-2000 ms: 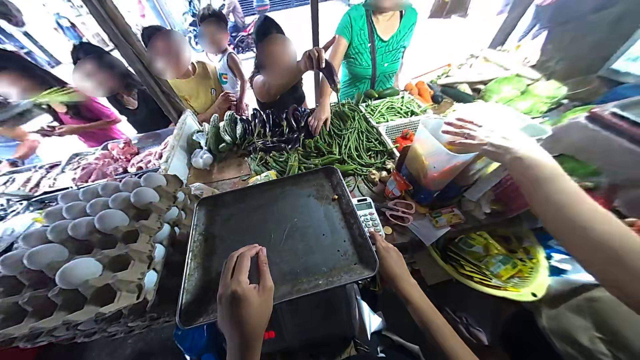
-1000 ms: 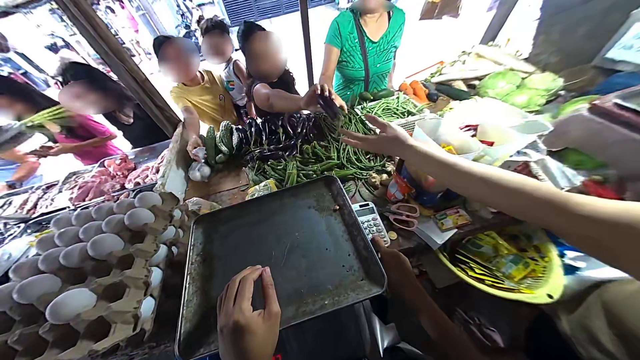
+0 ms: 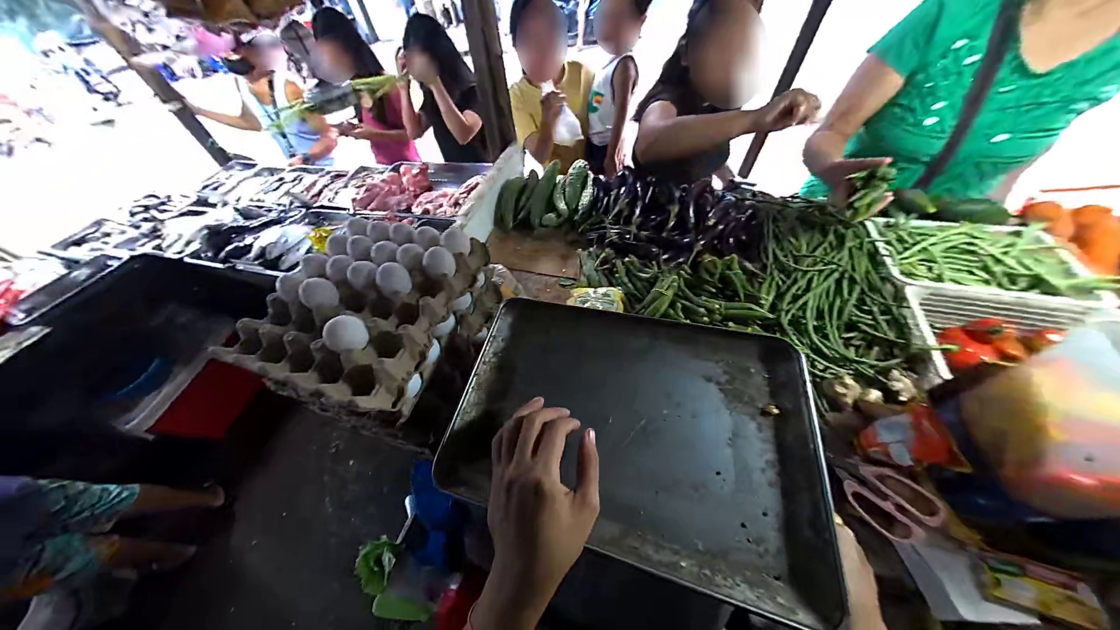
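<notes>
A worn dark metal tray [image 3: 665, 455] lies at the centre, bare but for small specks and a small brown bit. Over its near left edge rests my left hand [image 3: 542, 490], fingers slightly curled and apart, holding nothing. At the tray's right rim is my right hand [image 3: 857, 573], mostly hidden, so its grip does not show. Pink-handled scissors [image 3: 888, 503] lie just right of the tray. Beyond its far edge are okra [image 3: 691, 293], long green beans [image 3: 827, 289] and a small yellow packet [image 3: 597, 299].
Egg trays with white eggs [image 3: 346, 332] are stacked at left, near fish [image 3: 184, 232] and meat [image 3: 394, 188]. Dark eggplants [image 3: 665, 210] lie beyond the okra. A white basket [image 3: 1006, 302] stands right. Several people stand across the stall; one in green [image 3: 989, 114] holds green vegetables.
The view has swung left. The other person's arm that reached in from the right is out of view. The person in green now has green vegetables in hand. My left hand stays at the tray.
</notes>
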